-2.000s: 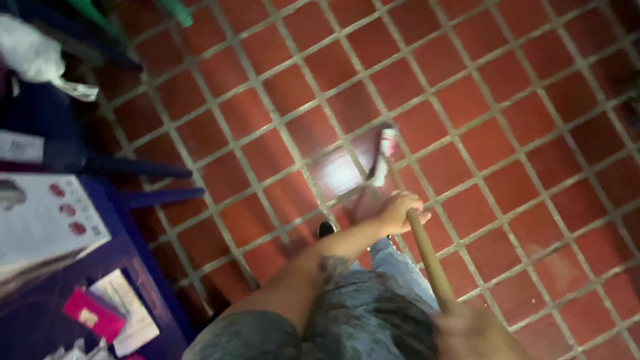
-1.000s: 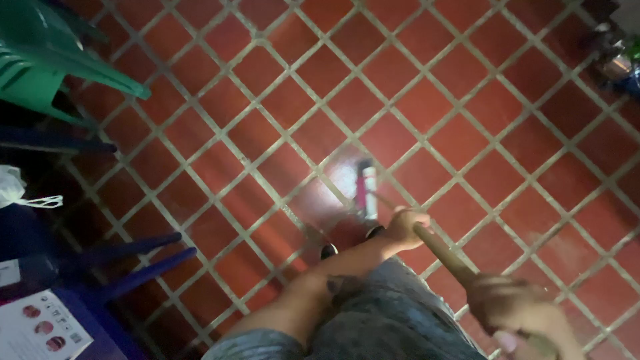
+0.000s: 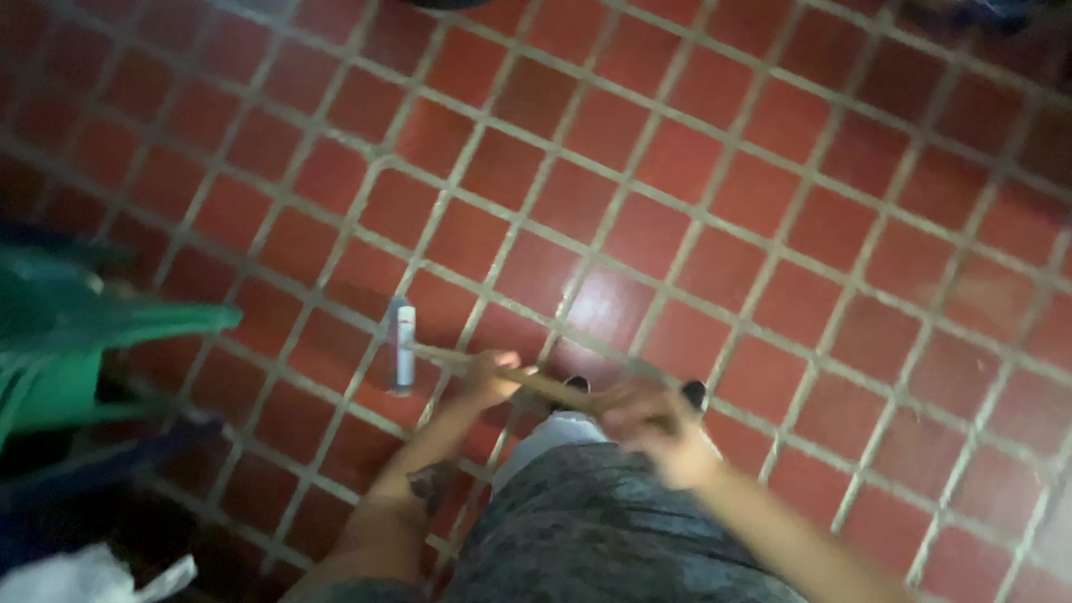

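Note:
A long wooden handle runs slantwise in front of my body to a broom or brush head on the red tiled floor. That head is narrow, pale on its face with a dark edge; its bristles cannot be made out. Closer to the head, my left hand grips the handle. My right hand, blurred, is closed around the handle's upper end near my waist.
Green plastic chairs stand at the left, with a dark blue leg below them. A white plastic bag lies at the lower left corner. My shoes show beneath me. A dark object is at the top edge.
The broom head has swung from in front of my feet to their left, and the handle now lies flatter across me. Both hands remain on it. The view has shifted.

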